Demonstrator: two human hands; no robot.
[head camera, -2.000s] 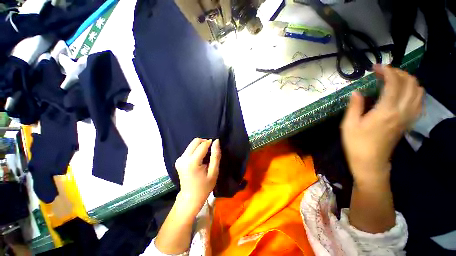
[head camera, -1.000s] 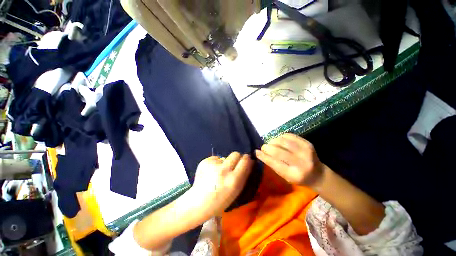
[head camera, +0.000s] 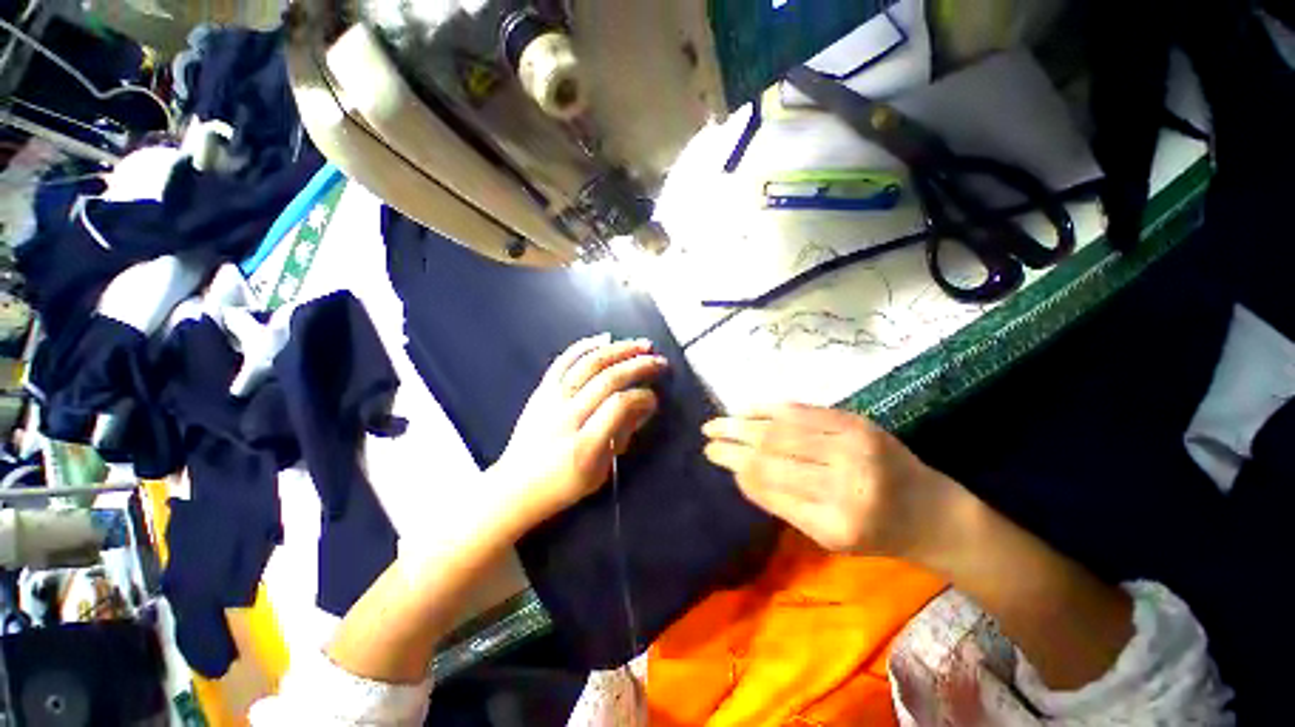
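Observation:
A dark navy fabric panel (head camera: 476, 334) runs from under the sewing machine head (head camera: 426, 142) over the table's front edge towards the orange apron (head camera: 795, 625). My left hand (head camera: 589, 412) lies on the panel near the lit needle area, fingers curled; a fine pale thread (head camera: 621, 554) hangs down from it over the fabric. My right hand (head camera: 824, 469) is at the panel's right edge, fingertips together and touching the edge. What its fingertips pinch is too small to tell. The presser foot and needle are lost in glare.
Black-handled shears (head camera: 980, 213), a yellow-green and blue tool (head camera: 832, 190), a dark cord (head camera: 852, 267) and loose threads lie on the right of the table. Heaped navy pieces with white parts (head camera: 135, 334) lie at the left. The green table edge (head camera: 994, 334) crosses the view.
The view has shifted, showing more of the machine head. My left hand has moved up the panel towards the needle. My right hand stays at the panel's right edge.

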